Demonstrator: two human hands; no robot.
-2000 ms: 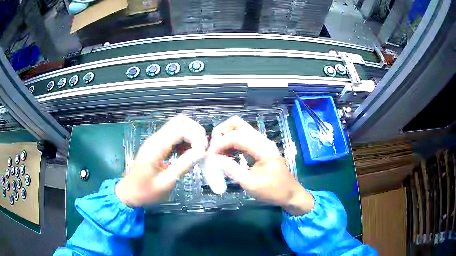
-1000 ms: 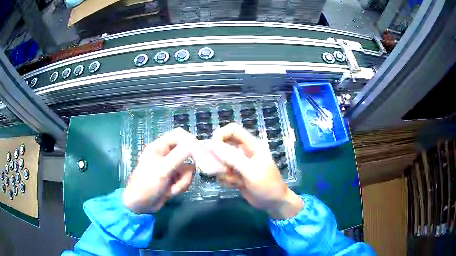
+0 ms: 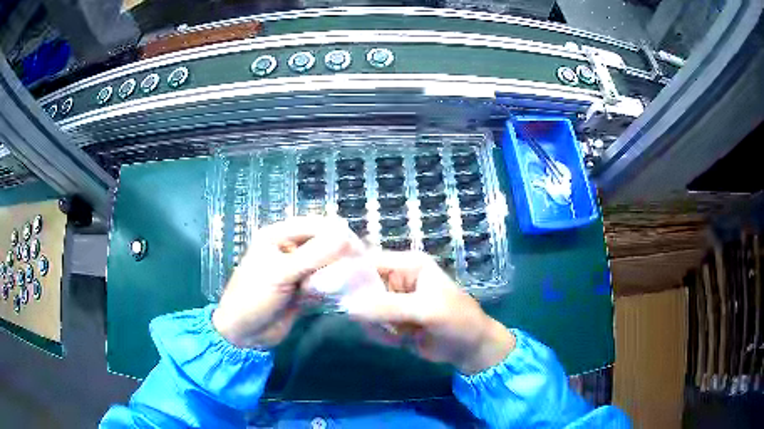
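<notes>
My left hand [image 3: 272,281] and my right hand [image 3: 436,310] meet at the centre, over the front edge of a clear blister tray [image 3: 239,197]. Both pinch a small whitish translucent piece [image 3: 343,281], perhaps a finger cot, between their fingertips. It is blurred and its shape is unclear. The tray holds rows of dark parts [image 3: 391,184] at its middle and right. Its left columns show no dark parts. My hands hide part of its front.
A blue bin [image 3: 523,205] with pale pieces and a thin stick stands right of the tray. A ringed disc [image 3: 138,247] lies on the left bench. Ringed discs sit on the conveyor belt [image 3: 452,69] behind. Cardboard [image 3: 52,276] with discs is at left; more cardboard [image 3: 649,352] at right.
The view has tilted down, so the belt and tray sit higher. My hands have moved toward the tray's front edge, uncovering more dark parts. The whitish piece is still between my fingers.
</notes>
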